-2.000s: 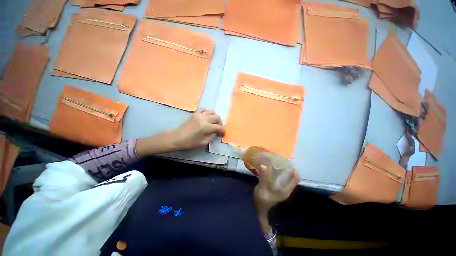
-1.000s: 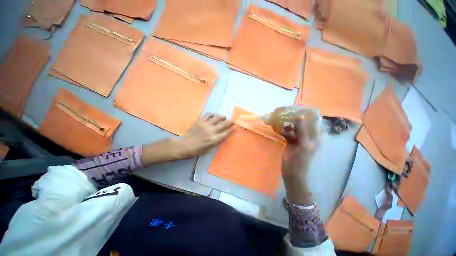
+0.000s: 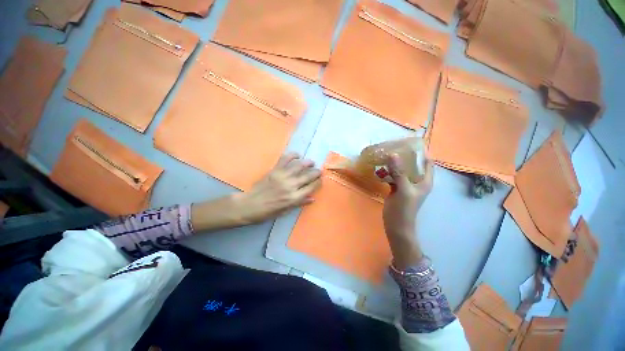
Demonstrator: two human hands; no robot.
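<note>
An orange zippered panel (image 3: 339,230) lies flat on a pale grey work board (image 3: 277,243) in front of me. Its zip runs near the far edge. My left hand (image 3: 291,184) lies at the panel's upper left corner, fingers bent; whether it presses the panel or the board I cannot tell. My right hand (image 3: 409,192) is closed around a clear glue bottle (image 3: 399,161) with amber glue and a small red mark. The bottle is tilted, its nozzle pointing left, over the panel's far edge. The nozzle tip is blurred.
Stacks of orange zippered panels (image 3: 229,116) lie to the left, beyond and to the right. Small dark pieces (image 3: 482,186) stick out under one right-hand stack. A dark, greenish tangle (image 3: 546,260) and white paper (image 3: 538,295) lie farther right. The table's near edge curves below the work board.
Since two seconds ago, the bottle has gone from the panel's near edge to its far edge. In the last second, my right hand has shifted slightly; my left hand stays at the upper left corner.
</note>
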